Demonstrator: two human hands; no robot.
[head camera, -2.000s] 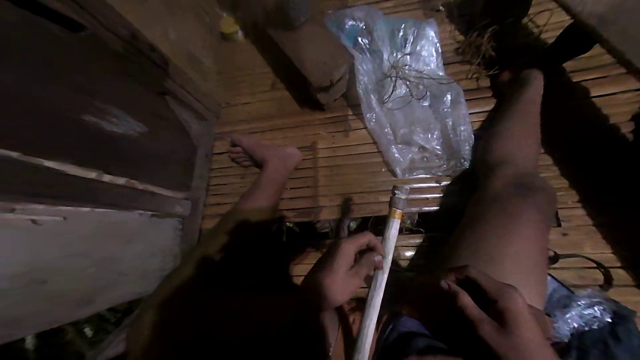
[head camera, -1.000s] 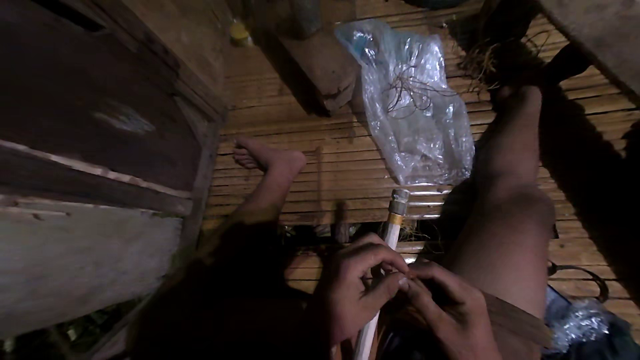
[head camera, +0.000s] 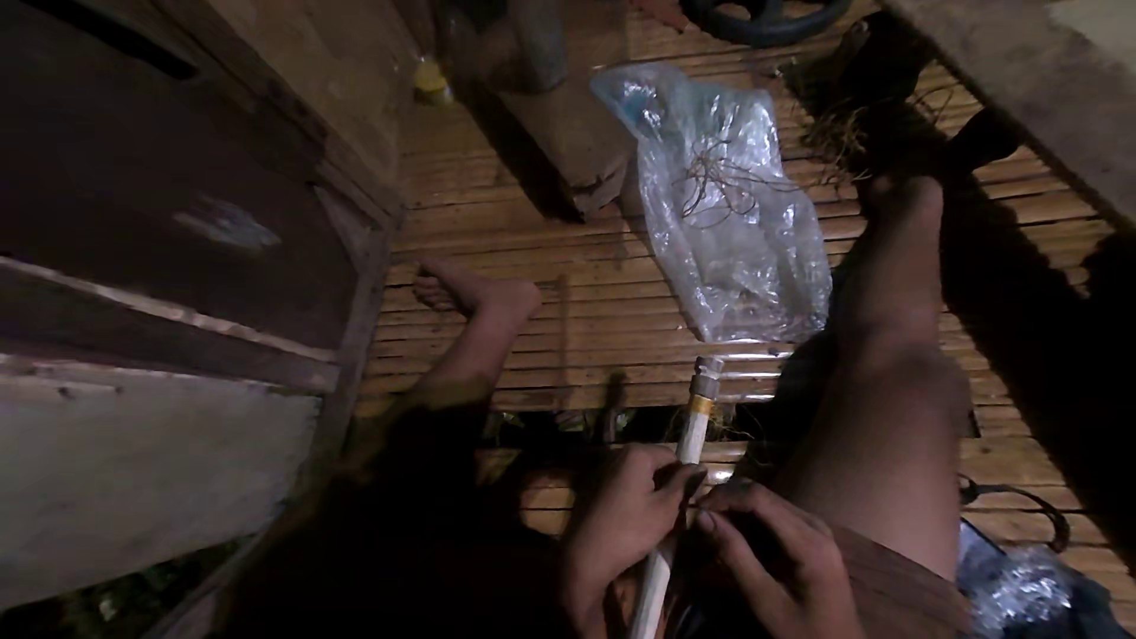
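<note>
A pale rod (head camera: 657, 581) with a yellow band and a grey tip lies lengthwise between my legs, its tip pointing away from me. My left hand (head camera: 626, 515) is over the rod's middle, thumb and index finger brought together. Close beside it on the right, my right hand (head camera: 781, 550) has its thumb and index fingertip nearly meeting. Whether a thin thing is pinched between the fingertips is too dark and small to tell. Past the rod's tip, a clear plastic bag (head camera: 737, 248) lies on the floor with thin tangled strands (head camera: 714, 182) on top.
The floor is of bamboo slats (head camera: 603, 311), with a dark gap under the rod. A wooden block (head camera: 568, 142) stands beyond, near a small yellow-lidded container (head camera: 431, 82). Wooden panels (head camera: 169, 177) rise at left. Crumpled plastic (head camera: 1025, 590) and a dark curved strap (head camera: 1029, 506) lie at right.
My right hand has come left from over my thigh to beside my left hand at the rod. Since a second ago, the fingertips of both hands have moved slightly apart.
</note>
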